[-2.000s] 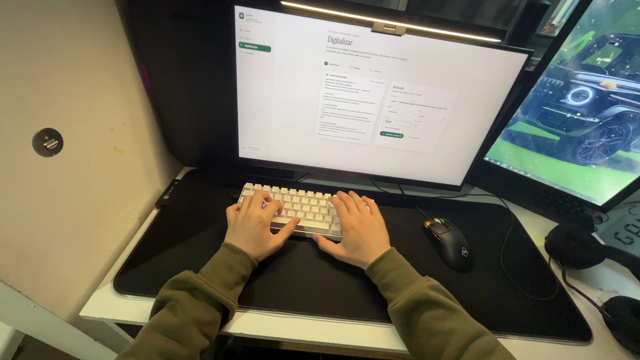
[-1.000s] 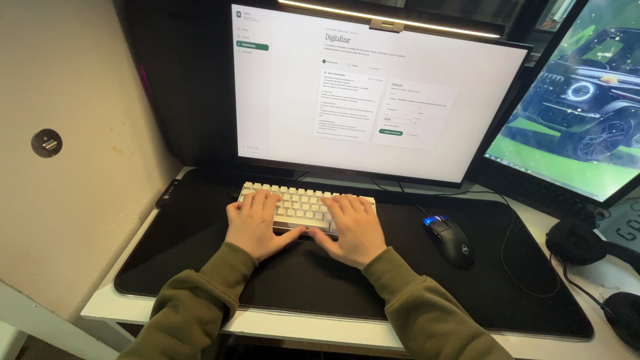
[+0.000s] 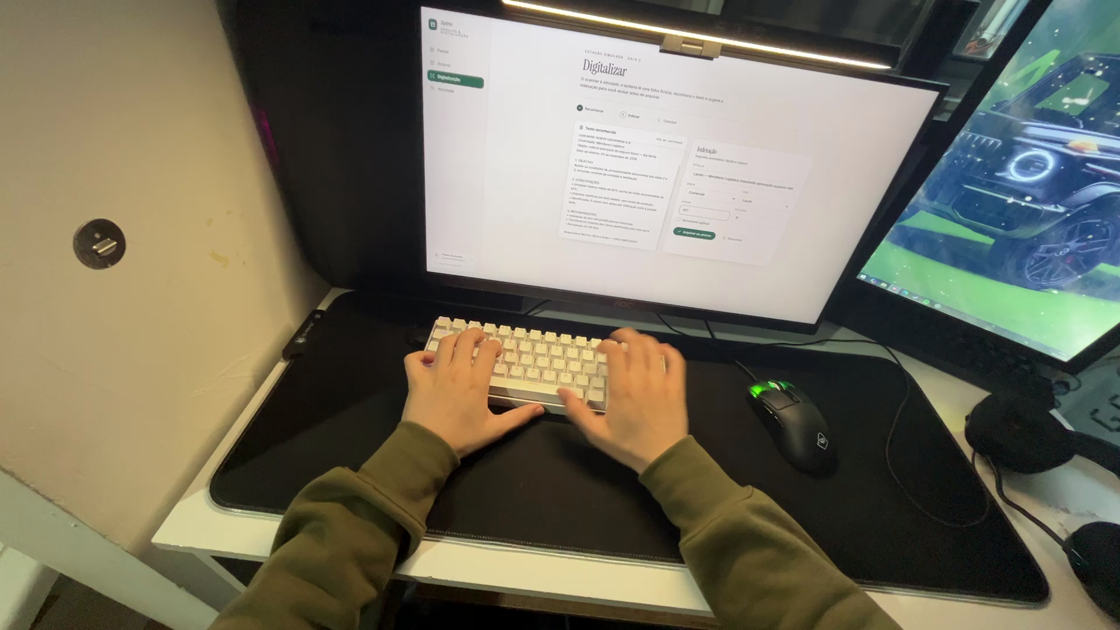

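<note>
Both hands rest on a compact white keyboard [image 3: 542, 359] lying on a large black desk mat. My left hand [image 3: 455, 389] covers the left keys, fingers bent, thumb stretched out by the keyboard's front edge. Over the right end of the keyboard is my right hand [image 3: 634, 398], its fingers slightly blurred and its thumb near the front edge. Neither hand holds anything. Behind the keyboard stands a monitor [image 3: 525, 201] showing a page with text panels and a form. A black computer mouse [image 3: 792, 424] with a green light lies right of my right hand.
The black desk mat [image 3: 542, 490] covers much of the white desk [image 3: 560, 573]. Black headphones [image 3: 1019, 433] lie at the right edge. A second monitor [image 3: 1006, 192] stands at the back right, and a light bar [image 3: 770, 39] sits atop the main monitor. Cables run behind the mouse.
My right hand's fingers have shifted slightly over the keys, while my left hand stays on the keyboard's left part. The mouse's light has gone from orange to blue to green.
</note>
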